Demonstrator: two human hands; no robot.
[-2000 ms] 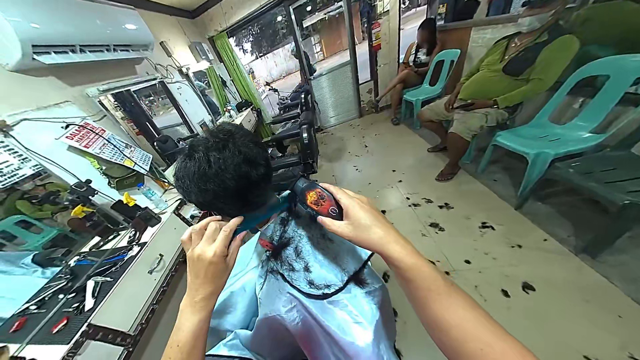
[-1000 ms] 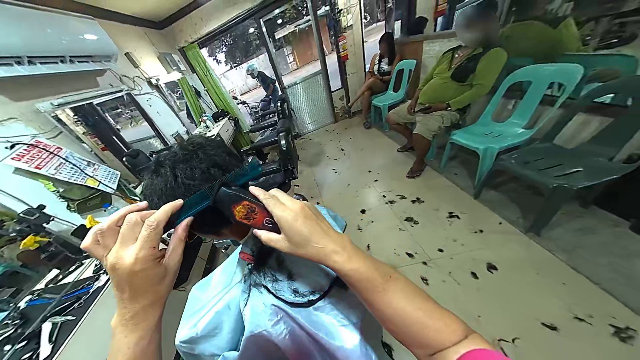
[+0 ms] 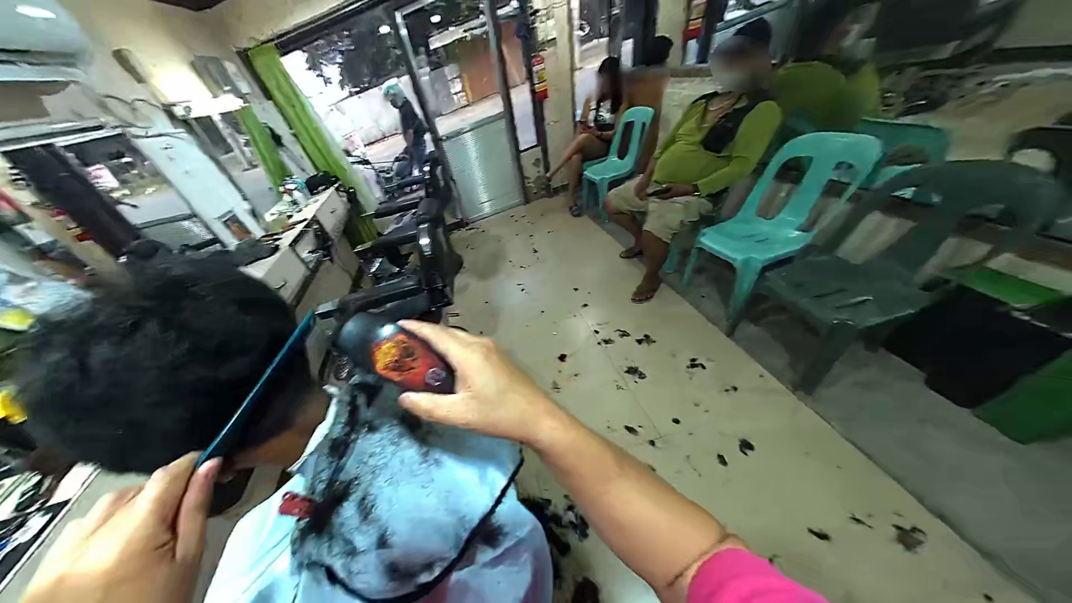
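My left hand (image 3: 138, 532) grips the end of a blue comb (image 3: 258, 389), which lies slantwise along the back of a seated person's dark-haired head (image 3: 159, 360). My right hand (image 3: 477, 381) is closed around a black and red hair clipper (image 3: 398, 356), held just right of the comb and a little apart from the head. Below both tools, a light blue barber's cape (image 3: 402, 502) covers the person's shoulders, with cut black hair scattered over it. A red clip (image 3: 295, 505) sits at the cape's neck edge.
Black barber chairs (image 3: 423, 243) stand beyond the head, beside a counter (image 3: 289, 260) with various items. Hair clumps dot the tiled floor (image 3: 670, 435). At the right are teal plastic chairs (image 3: 766, 218), a dark green chair (image 3: 879, 260) and a seated person in green (image 3: 712, 159); others sit farther back.
The clipper, against the comb at the head one second ago, is now apart from it. The comb has turned to a steeper slant. The view has shifted.
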